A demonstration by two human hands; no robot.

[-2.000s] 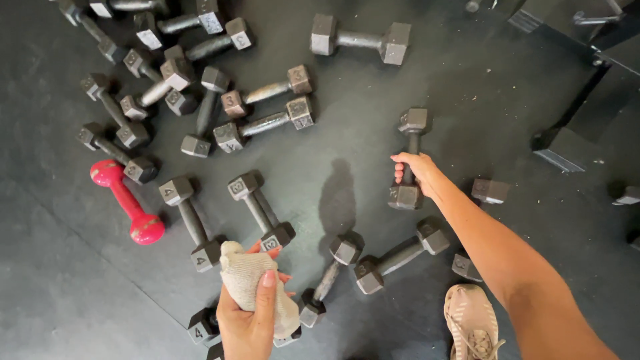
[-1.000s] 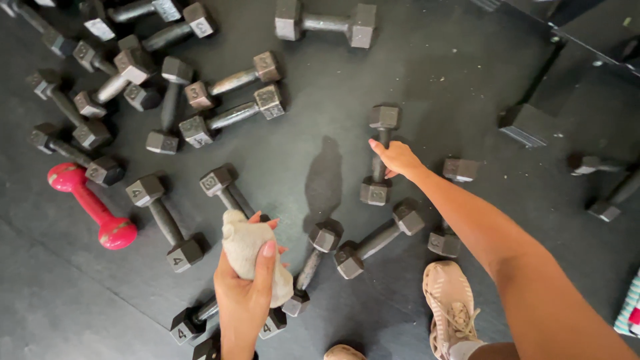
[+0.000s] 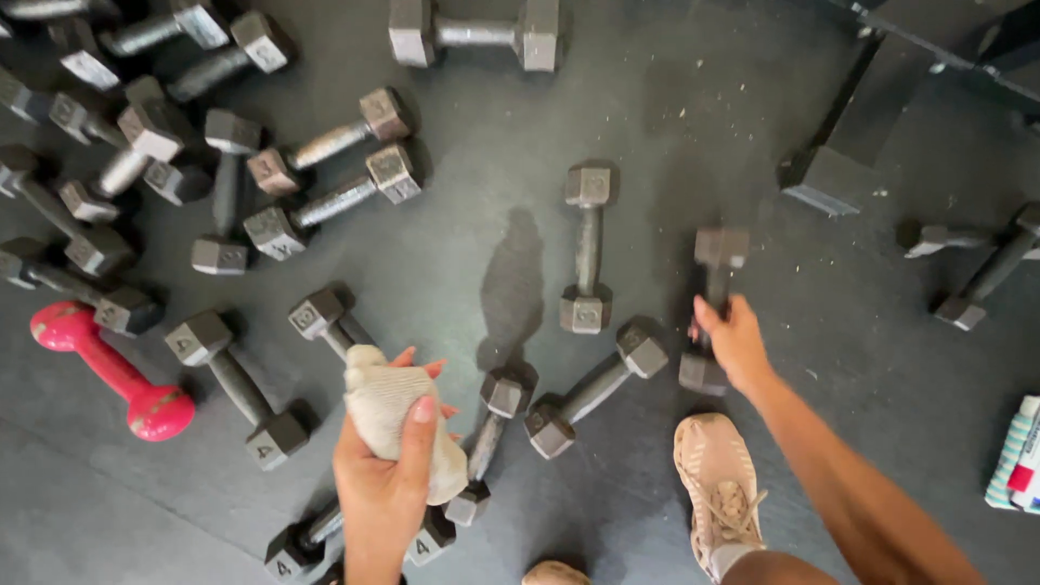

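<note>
My left hand (image 3: 390,463) holds a bunched off-white ribbed cloth (image 3: 402,414) above the floor, partly covering a hex dumbbell (image 3: 318,315) behind it. My right hand (image 3: 731,337) grips the handle of a metal hex dumbbell (image 3: 719,248), slightly blurred, above my shoe. Left of that hand, another hex dumbbell (image 3: 588,244) lies upright in the view on the dark floor. Below it a hex dumbbell (image 3: 601,388) lies aslant, close to a further one (image 3: 490,439). A hex dumbbell marked 4 (image 3: 240,390) rests left of the cloth.
Many hex dumbbells (image 3: 231,175) lie scattered at the upper left, with a pink dumbbell (image 3: 112,370) below them. A larger hex dumbbell (image 3: 475,34) is at the top. Dark metal equipment (image 3: 861,122) stands upper right. My shoe (image 3: 719,487) and a striped package (image 3: 1020,459) are lower right.
My right hand has let go of the dumbbell it held before, which stays on the floor, and has moved right to grip another. My left hand still holds the cloth.
</note>
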